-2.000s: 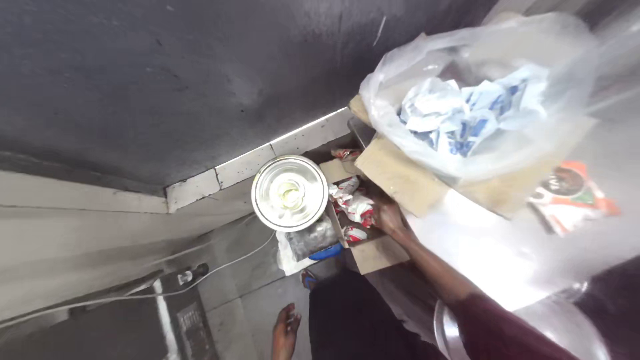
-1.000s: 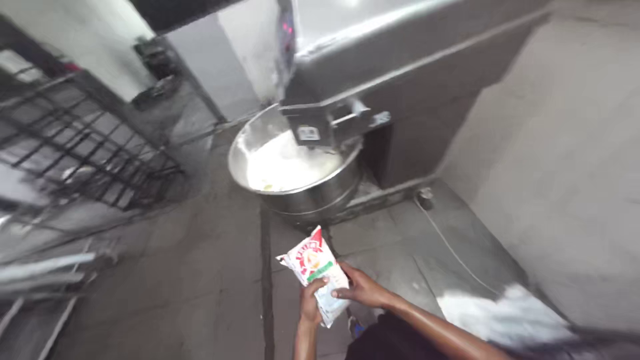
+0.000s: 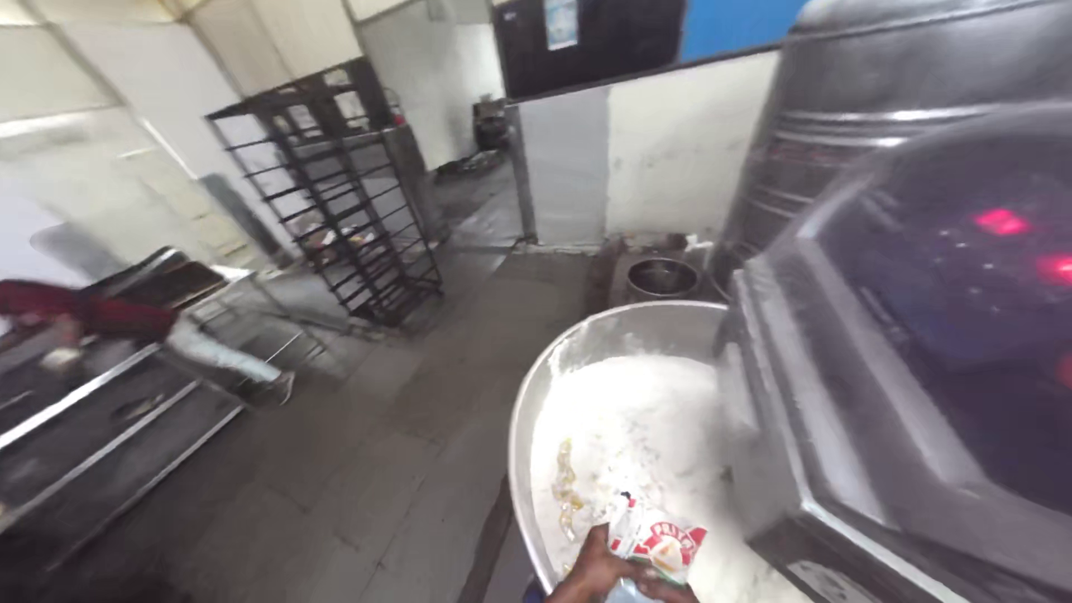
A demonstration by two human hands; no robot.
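Note:
Both of my hands are at the bottom of the view, over the near rim of a large steel mixer bowl (image 3: 521, 469). Between them is a white and red printed plastic packet (image 3: 662, 544), gripped by my left hand (image 3: 596, 565) on its left side and by my right hand (image 3: 666, 589) at its lower edge. Its top corner looks crumpled; whether it is torn cannot be told. White flour-like powder (image 3: 653, 419) fills much of the bowl, with yellowish streaks (image 3: 567, 477) on its left part.
The spiral mixer's grey head (image 3: 804, 402) overhangs the bowl at the right. Beyond stand a dark round pan (image 3: 662, 277) and a large ribbed tank (image 3: 812, 134). A metal tray rack (image 3: 343, 201) stands further back. At the left, a person in red (image 3: 109, 314) leans over a metal-framed table (image 3: 100, 387).
Two seconds ago my right hand was in a box of packets; one second ago both hands held a packet away from the bowl. Now the packet is over the bowl. The view has swung widely.

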